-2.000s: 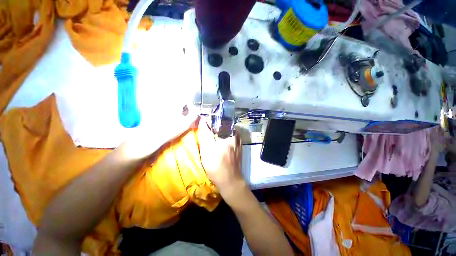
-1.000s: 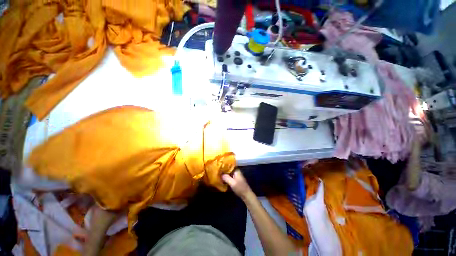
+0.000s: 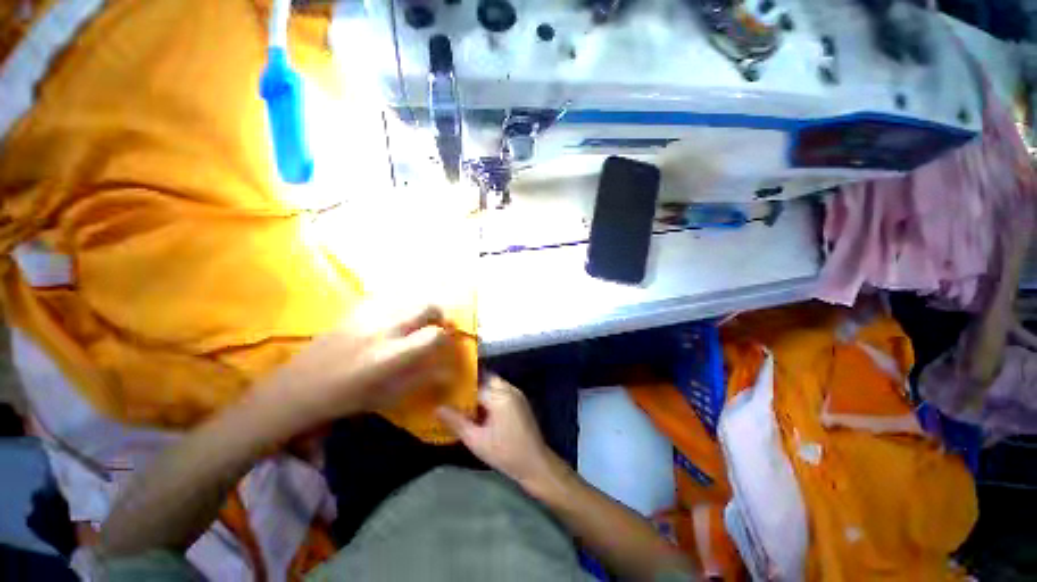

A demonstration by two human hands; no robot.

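An orange garment piece (image 3: 193, 262) is spread over the left of the machine table, and its near right corner hangs over the front edge. My left hand (image 3: 387, 370) lies on this corner with fingers bent, holding the cloth. My right hand (image 3: 500, 426) pinches the edge of the same corner between thumb and fingers. The sewing machine (image 3: 705, 148) stands behind. Its needle area (image 3: 489, 182) is in bright glare, and the cloth lies left of and in front of it. Whether cloth is under the foot cannot be told.
A smartphone (image 3: 623, 219) and a blue-handled tool (image 3: 716, 215) lie on the machine bed. A blue-ended hose (image 3: 287, 119) hangs at left. A blue basket (image 3: 698, 375) holds orange and pink pieces at right. Dusty pink garments (image 3: 898, 233) and another person's arm (image 3: 1001, 307) are at far right.
The orange cloth has been turned and spread further back over the left of the table. My left hand has come up from the lower left onto the cloth's front corner. The view has moved closer.
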